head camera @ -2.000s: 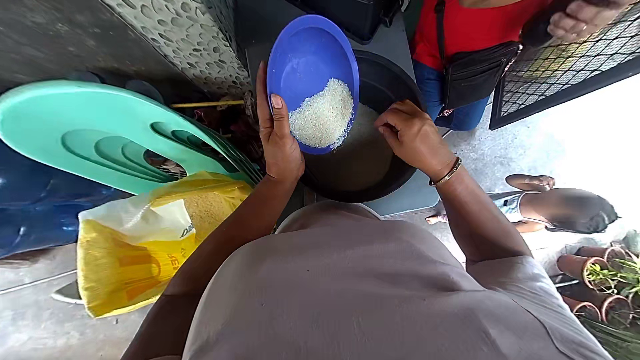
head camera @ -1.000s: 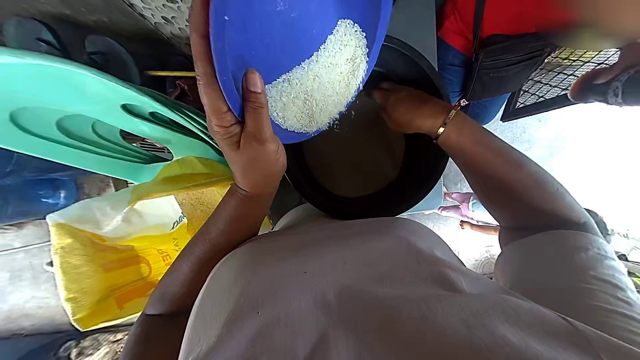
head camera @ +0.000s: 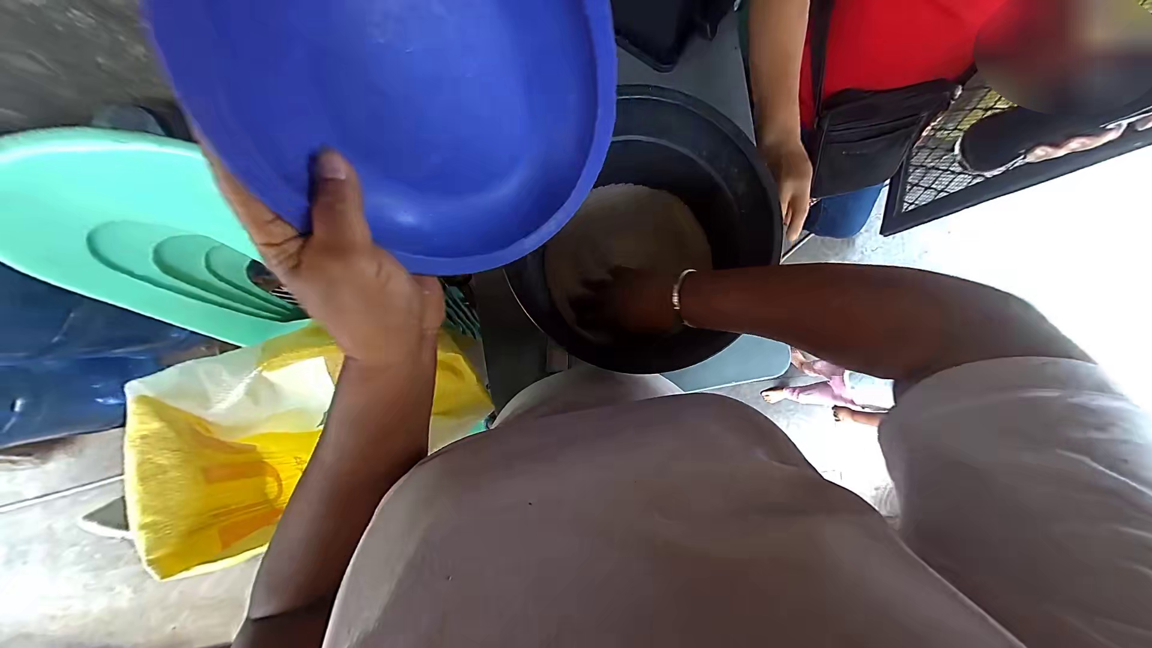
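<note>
A blue plastic basin [head camera: 450,117] is held at its rim by my left hand [head camera: 346,261], thumb inside and fingers beneath. Its visible inside holds no rice. To the right and lower stands a round black tub [head camera: 742,207] with pale rice grains [head camera: 639,225] in cloudy-looking contents. My right hand [head camera: 630,301], with a bracelet at the wrist, reaches down into this tub. Its fingers are spread in shadow at the contents, and whether they hold any grains cannot be told.
A green plastic chair [head camera: 117,198] stands at left above a yellow and white sack [head camera: 207,468]. A person in a red shirt [head camera: 891,45] with a black bag [head camera: 868,135] stands at upper right, one hand near the tub. Beyond are a mesh panel [head camera: 936,171] and another person's legs [head camera: 828,391].
The white rice seen in the blue basin earlier is gone from it. My right hand has moved lower in the tub. The other person's arm now hangs beside the tub.
</note>
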